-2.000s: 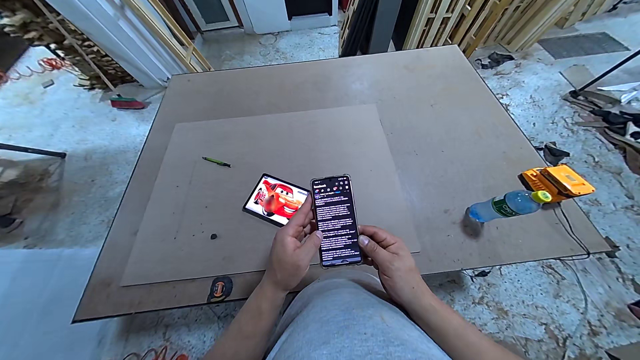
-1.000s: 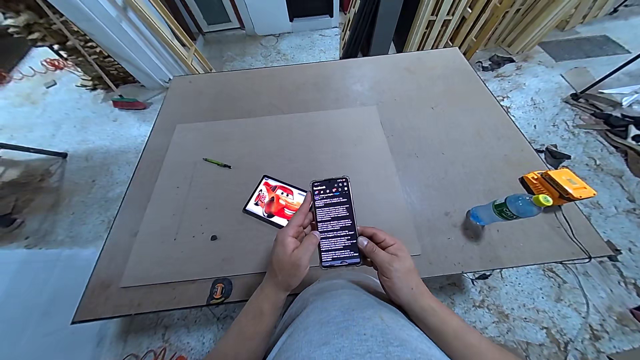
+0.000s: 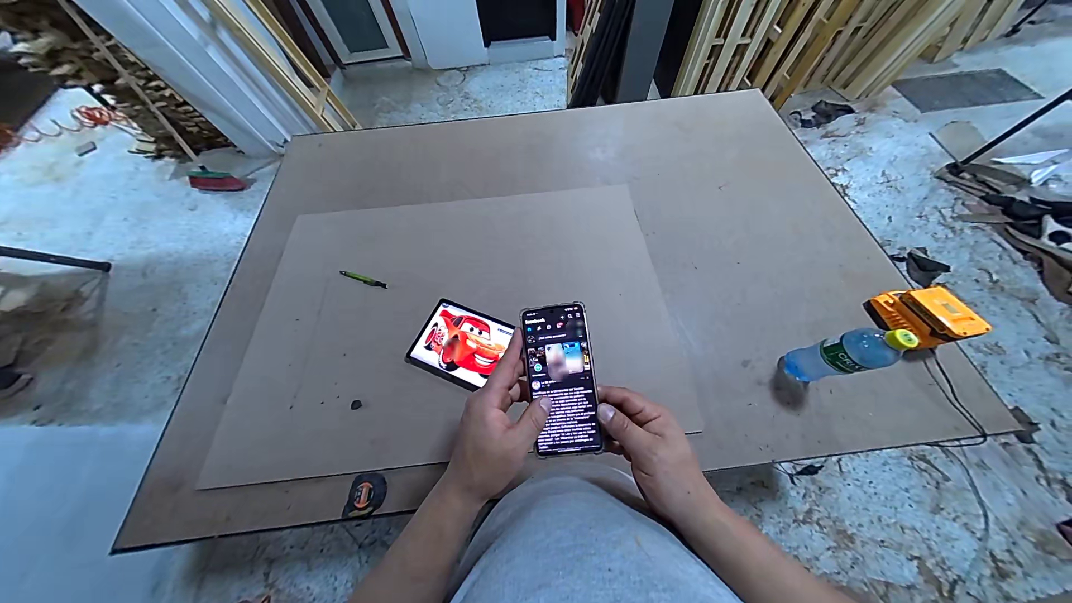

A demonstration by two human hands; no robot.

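Observation:
A smartphone [image 3: 563, 377] with a lit screen is held upright over the near edge of the table. My left hand [image 3: 494, 427] grips its left side, thumb over the screen's lower left. At its lower right edge, my right hand [image 3: 653, 444] holds it with the thumb along the side. Just left of the phone lies a tablet [image 3: 462, 343] showing a red cartoon car, partly hidden by my left fingers. A green pen [image 3: 363, 279] rests farther up on a thin flat sheet [image 3: 502, 243]. A small dark object [image 3: 356, 404] sits on the same sheet.
The large table [image 3: 703, 167] carries a tape measure [image 3: 364, 495] at its near edge. On its right lie a plastic bottle [image 3: 846, 352] with a yellow cap and a yellow charger-like device [image 3: 930, 315] with a cable. Wooden slatted frames [image 3: 779, 42] stand beyond; a broom [image 3: 216, 179] is at the left.
The content on the phone's screen has changed from mostly text to pictures with text below. Both hands keep their hold, and the objects on the table have not moved.

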